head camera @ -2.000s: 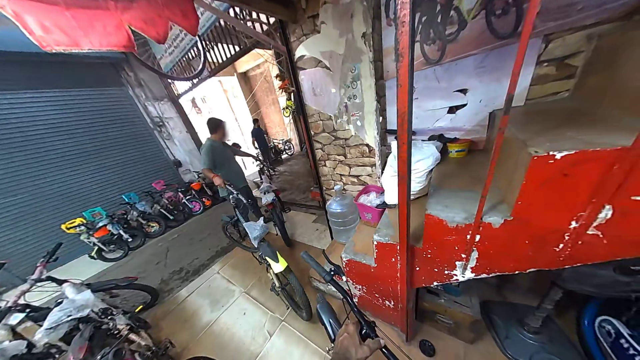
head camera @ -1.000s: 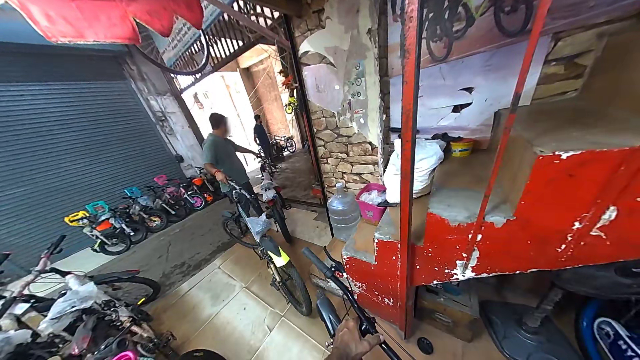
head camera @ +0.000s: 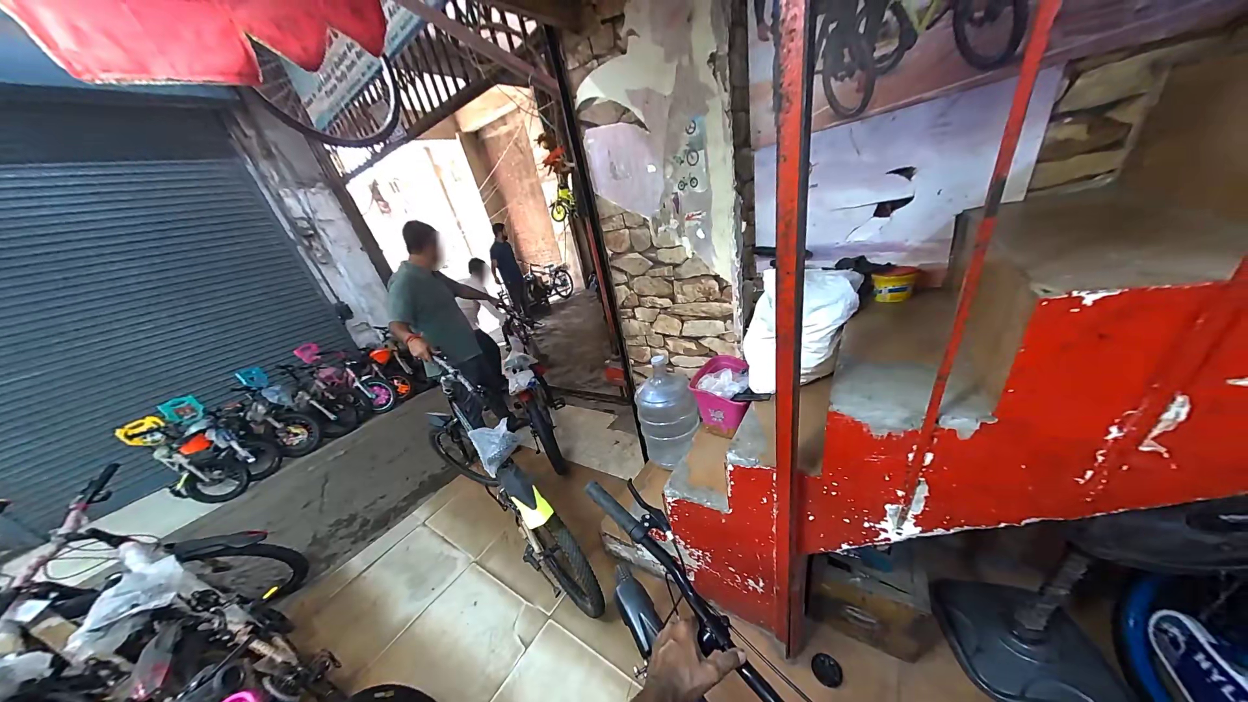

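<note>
Low in the view, my left hand (head camera: 687,655) is closed around the black handlebar (head camera: 673,568) of a bicycle, close to its middle. One black grip (head camera: 612,507) and a brake lever (head camera: 647,499) stick out beyond the hand, up and to the left. Beside the hand lies a dark grey front mudguard (head camera: 636,606). The bar's other end runs out at the bottom edge. My right hand is not in view.
A person (head camera: 429,302) in a green shirt stands with bicycles ahead; others are behind. Another bicycle (head camera: 565,561) stands at front left. Red-sided steps (head camera: 897,497), a red post (head camera: 792,390) and a water bottle (head camera: 668,414) are at right. Packed bicycles (head camera: 146,604) crowd the lower left.
Another person now shows behind the person in the green shirt. My left hand stays on the handlebar.
</note>
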